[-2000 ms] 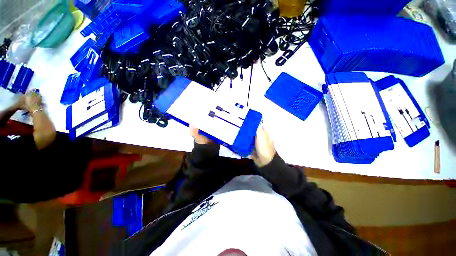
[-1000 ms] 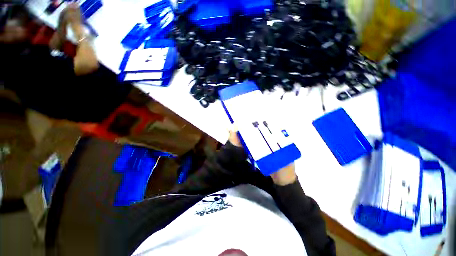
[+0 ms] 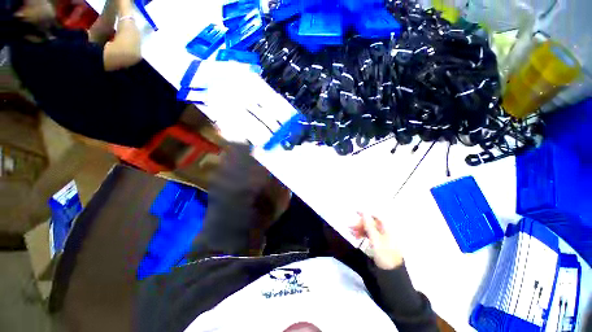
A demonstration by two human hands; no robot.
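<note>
A blue and white retail box with a cable picture lies over the table's near edge at left, blurred. My left hand is at its near edge and seems to hold it; the fingers are blurred and partly hidden. My right hand is over the near table edge, fingers apart, holding nothing. A single blue package lies flat to its right. A large pile of black data cables lies behind, with loose blue packages on top.
A fanned stack of finished packages stands at right, blue blanks behind it. Yellow tape rolls stand at the back. A co-worker is at left, near a red-orange stool. A carton holds blue packages below.
The retail box has moved left, away from my right hand, with my left hand beside it. My right hand has let go. The view has turned and shifted.
</note>
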